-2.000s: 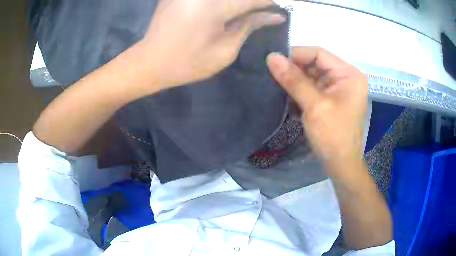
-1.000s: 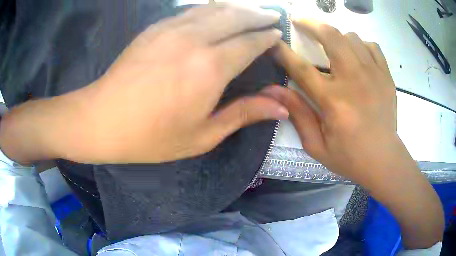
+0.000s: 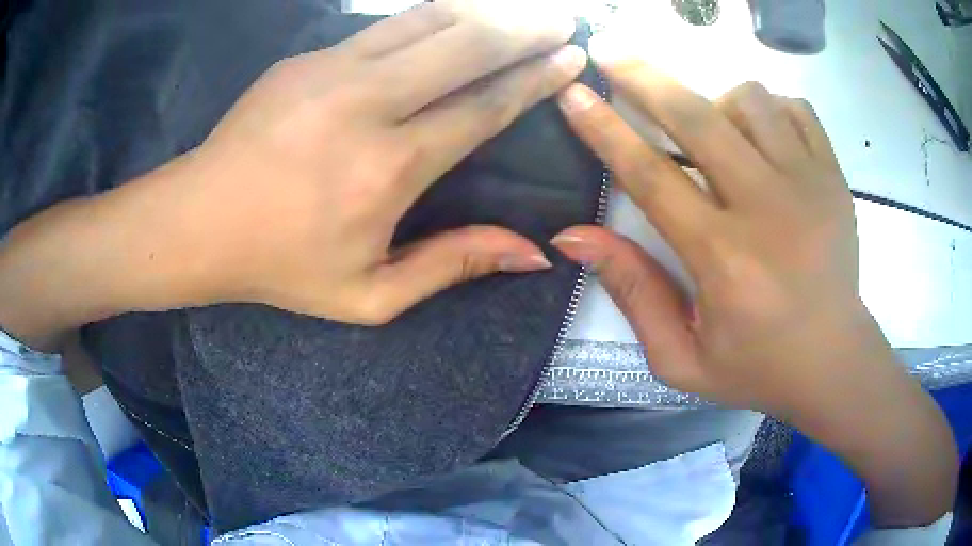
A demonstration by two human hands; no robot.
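Observation:
A dark grey garment piece (image 3: 362, 411) lies over the machine table and drapes into the lap. A zipper (image 3: 572, 302) with silvery teeth runs along its curved right edge. My left hand (image 3: 320, 176) lies flat on the cloth, fingertips near the zipper's top end, thumb on the cloth. My right hand (image 3: 735, 235) rests over the zipper edge, index fingertip and thumb tip on the cloth. The thumbs are close together. Neither hand is closed around the cloth. The needle area is washed out by glare and partly hidden by fingers.
Black thread snips (image 3: 923, 83) lie at upper right on the white table (image 3: 906, 277). A dark grey knob-like part (image 3: 790, 23) and a round metal disc (image 3: 697, 11) are at the top. Ruler tape (image 3: 613, 375) lines the front edge. A blue bin (image 3: 826, 485) is below right.
Over two seconds both hands and the cloth have come onto the machine bed. Since one second ago, the right index finger and thumb have come down on the cloth; the left thumb has shifted left.

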